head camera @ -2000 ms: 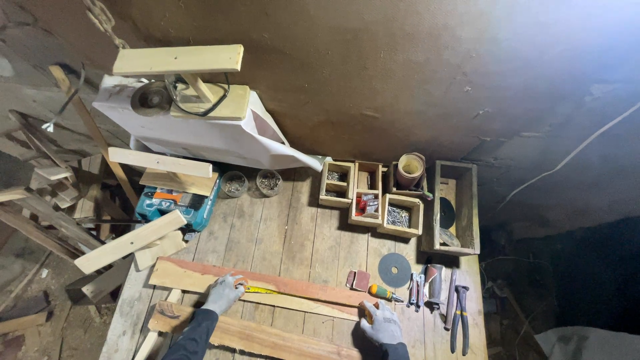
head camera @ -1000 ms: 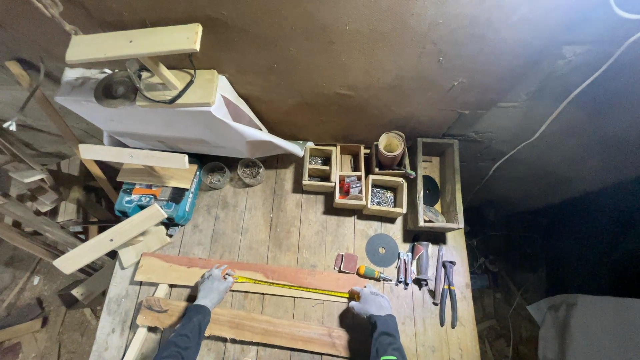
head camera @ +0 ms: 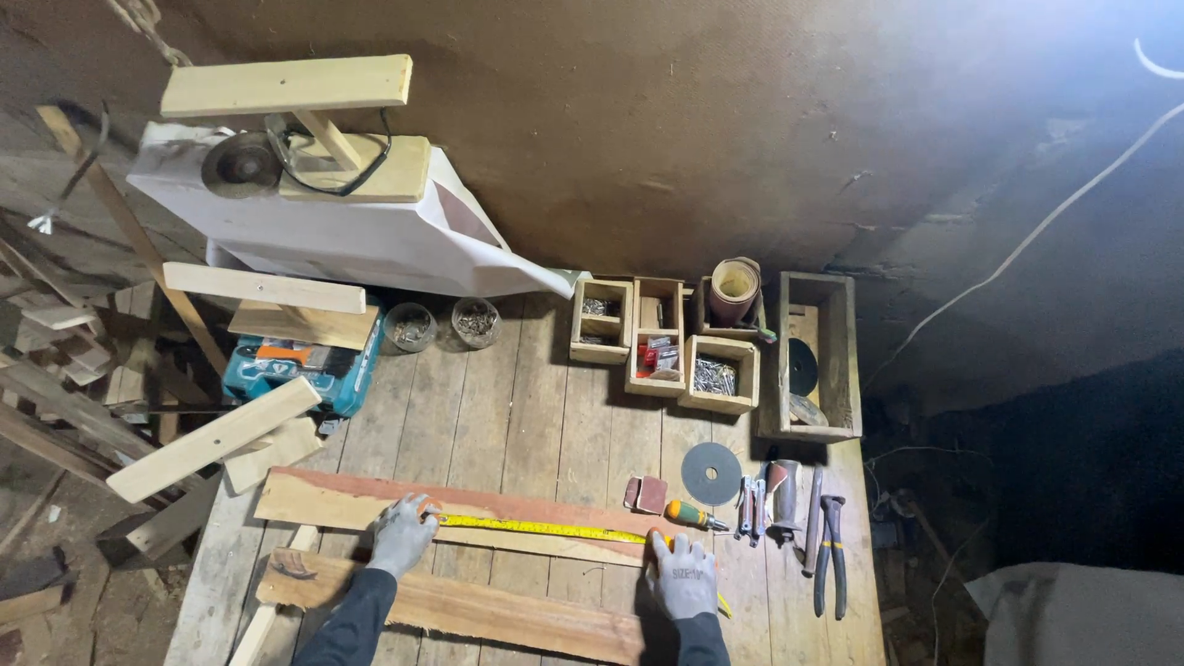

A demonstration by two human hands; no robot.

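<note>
A yellow measuring tape (head camera: 546, 528) lies stretched along the upper wooden board (head camera: 342, 495), which has a reddish edge. My gloved left hand (head camera: 404, 535) grips an orange part at the tape's left end, over the board. At the board's right end, my gloved right hand (head camera: 682, 569) holds the other end of the stretched part; a short piece of yellow tape shows beside it. The tape's case is mostly hidden by the hand. Below lies a second rough-edged wooden board (head camera: 499, 606), partly under my left forearm.
Right of the boards lie a screwdriver (head camera: 696, 515), an abrasive disc (head camera: 711, 473), sandpaper (head camera: 645, 495) and pincers (head camera: 830, 555). Wooden boxes (head camera: 720, 403) with screws stand behind. A teal tool case (head camera: 347, 379) and wooden pieces (head camera: 215, 439) are at the left.
My left hand has moved left along the upper board relative to its position two seconds ago, and more of the yellow tape shows between my hands.
</note>
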